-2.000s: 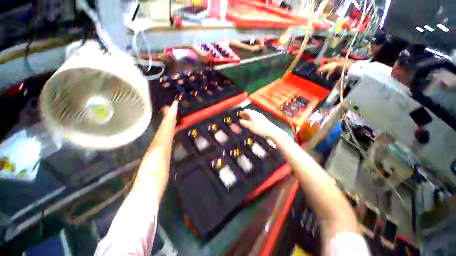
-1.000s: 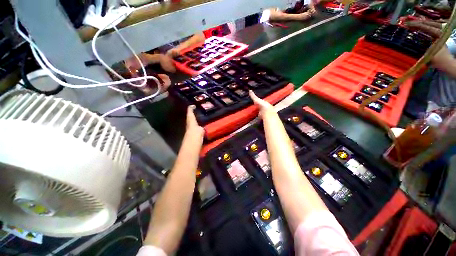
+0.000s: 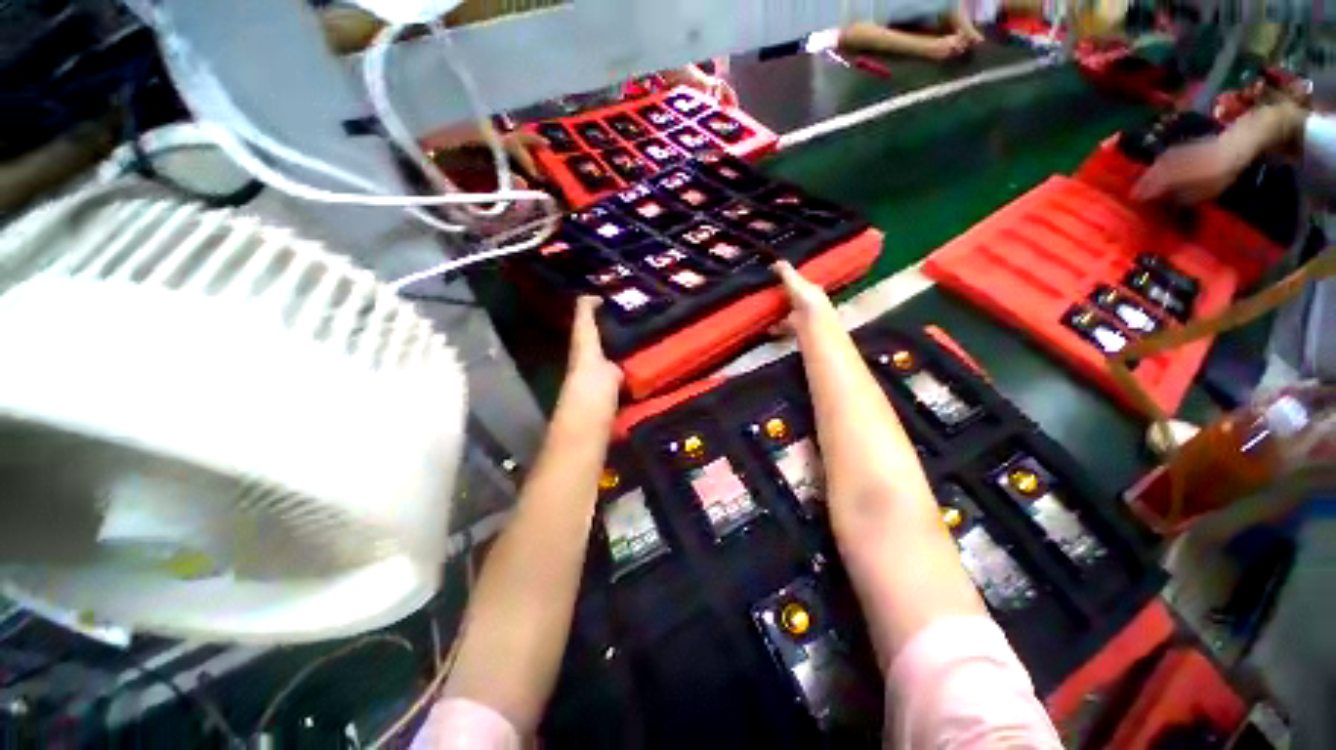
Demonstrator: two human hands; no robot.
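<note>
My left hand (image 3: 591, 349) is at the near left corner of a black phone tray (image 3: 645, 331) that sits on top of red trays (image 3: 703, 344). My right hand (image 3: 796, 298) is on the near edge of the same stack, towards its right side. Both hands seem to grip the edge. Keypad phones lie in the tray's slots. Nearer me, under my forearms, a second black tray (image 3: 908, 444) holds several phones (image 3: 721, 489) back side up, with gold camera rings. Some of its slots are hidden by my right arm.
A cream-white desk fan (image 3: 220, 396) stands at the left, with white cables (image 3: 352, 195) above it. A red tray with phones (image 3: 586, 173) lies beyond the stack. An open red tray (image 3: 1011, 249) lies at the right, near another person's hand (image 3: 1194, 173). An orange-brown bottle (image 3: 1223, 457) stands at the right.
My hands moved from the near tray's area onto the farther tray stack and stay there. Over the last second the view shifted slightly, and another person's hand came over the right-hand trays.
</note>
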